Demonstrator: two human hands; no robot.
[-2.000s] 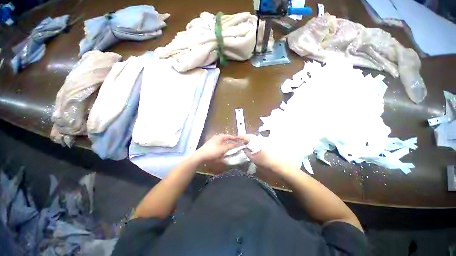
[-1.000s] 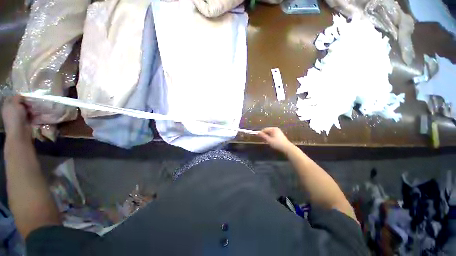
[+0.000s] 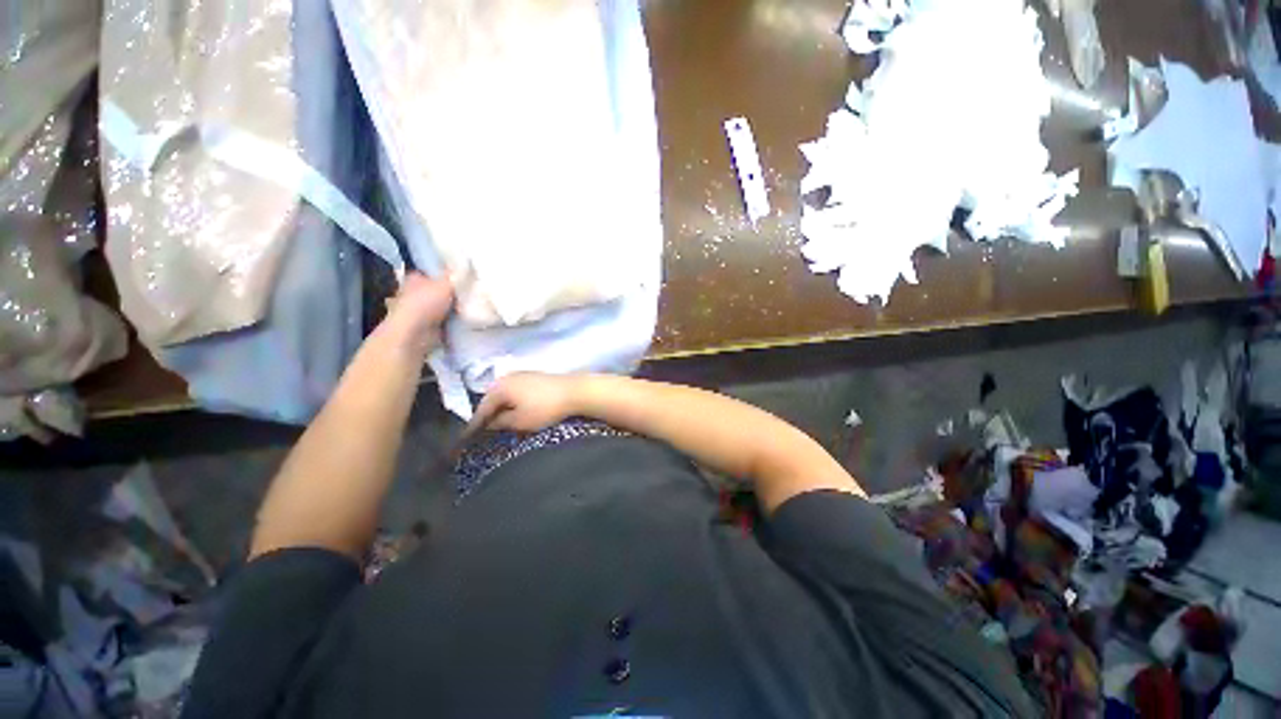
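Note:
A narrow white tying strip (image 3: 326,195) runs from over the left sequinned panels to my left hand (image 3: 419,304), which holds it at the left edge of a stack. A short end hangs below that hand. My right hand (image 3: 526,403) is beside this end, at the stack's lower edge; its fingertips are partly hidden and I cannot tell whether it grips the strip. The stack has a pale cream panel (image 3: 513,169) over light blue lining (image 3: 636,288). Beige sequinned panels (image 3: 197,267) lie to its left. A white ticket with dark dots (image 3: 746,172) lies on the table to its right.
A heap of white offcuts (image 3: 934,148) lies right on the brown table (image 3: 717,302). Farther right are white panels (image 3: 1194,134) and a yellow block (image 3: 1155,278) near the edge. Another sequinned piece (image 3: 42,281) is far left. Floor scraps (image 3: 1054,520) lie below the table.
The strip was stretched across the panels between both hands; it now lies slack on the left. My left hand has moved right and my right hand left, close together. The view has shifted.

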